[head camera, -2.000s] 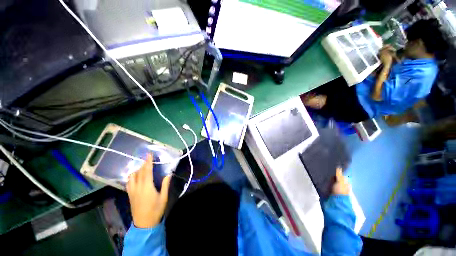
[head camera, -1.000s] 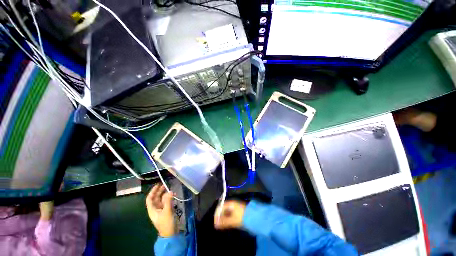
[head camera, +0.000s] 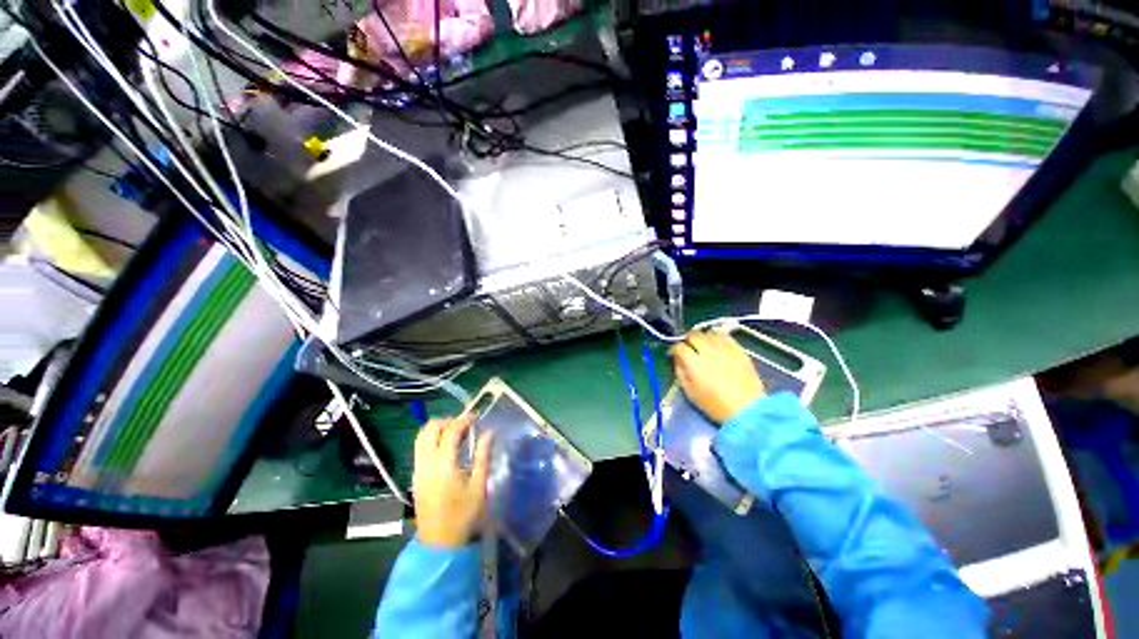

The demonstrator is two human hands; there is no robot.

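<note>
Two pale-framed fixtures with shiny grey panels lie at the bench's front edge, the left fixture and the right fixture. My left hand is at the left fixture's left edge, thumb apart from the fingers; whether it grips anything is unclear. My right hand is over the right fixture's upper part, fingertips closed on a white cable that loops to the right. Its fingertips are partly hidden. A blue cable hangs in a loop between the fixtures.
A grey test instrument with a black tablet on top stands behind. Monitors stand left and right. A white tray with dark tablets is at right. Cables cross the upper left. Pink clothing shows lower left.
My right hand has moved up from below the bench edge to the right fixture, with the white cable. My left hand has moved up to the left fixture. The view has shifted left.
</note>
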